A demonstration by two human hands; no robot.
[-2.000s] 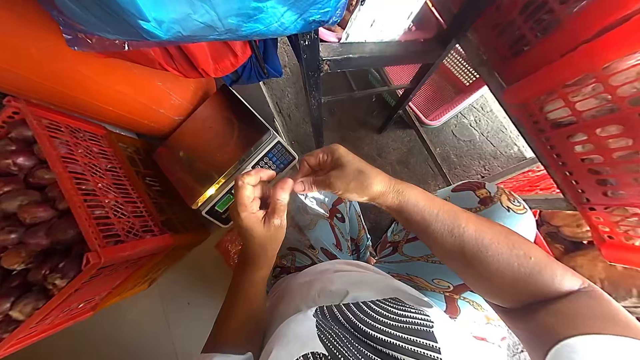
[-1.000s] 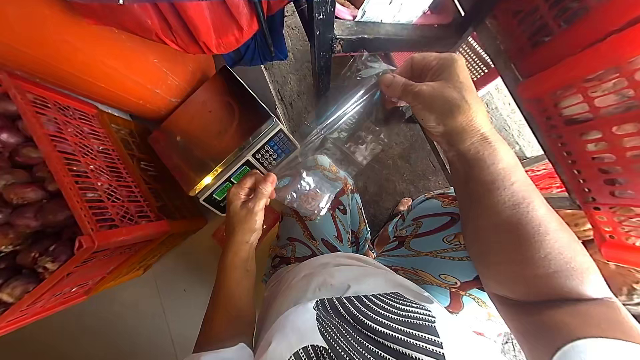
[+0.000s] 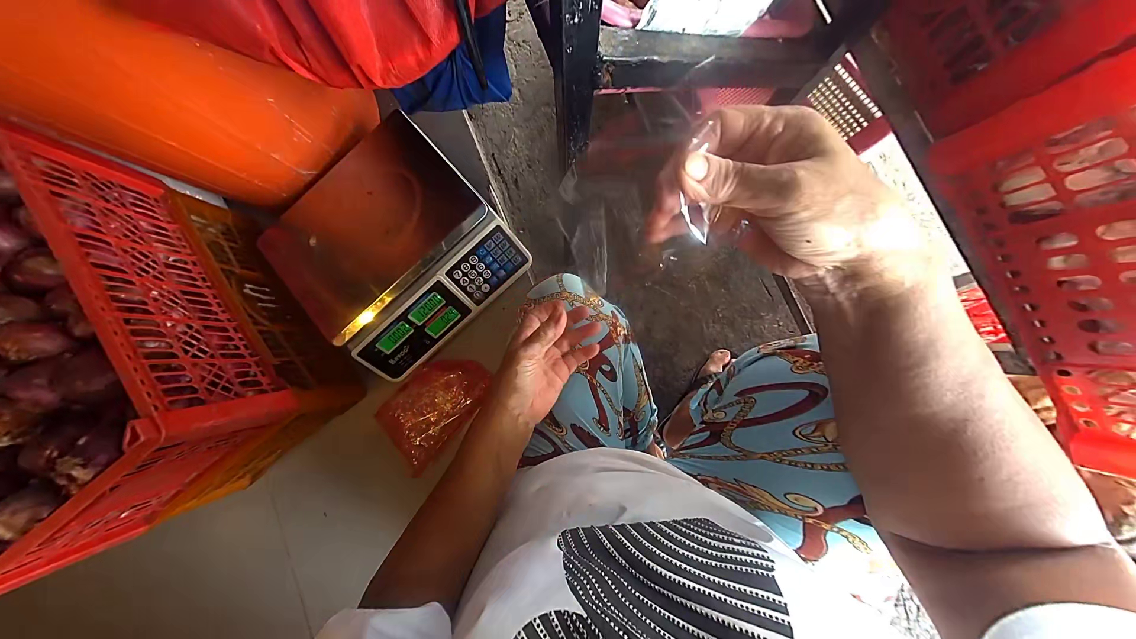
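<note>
My right hand [image 3: 781, 186] is raised at the upper right, pinching a clear plastic bag [image 3: 590, 222] between thumb and fingers. The bag is blurred and hangs out to the left of that hand. Palm up, my left hand [image 3: 543, 362] holds nothing, its fingers apart above my left knee. Left of it stands a digital scale [image 3: 382, 222] with a bare metal pan, keypad and lit green display. A bag of reddish flakes or powder [image 3: 435, 410] lies on the tiled surface below the scale, beside my left wrist.
A red plastic crate [image 3: 142, 275] of red onions [image 3: 40, 342] stands at the left. Behind the scale bulges an orange surface [image 3: 186, 89] with red and blue bags. More red crates [image 3: 1065, 222] rise at the right. A dark frame [image 3: 577, 80] stands ahead.
Two seconds ago both hands were together near the scale. My right hand has moved away with the bag. A second ago my left hand also held the bag; it has let go.
</note>
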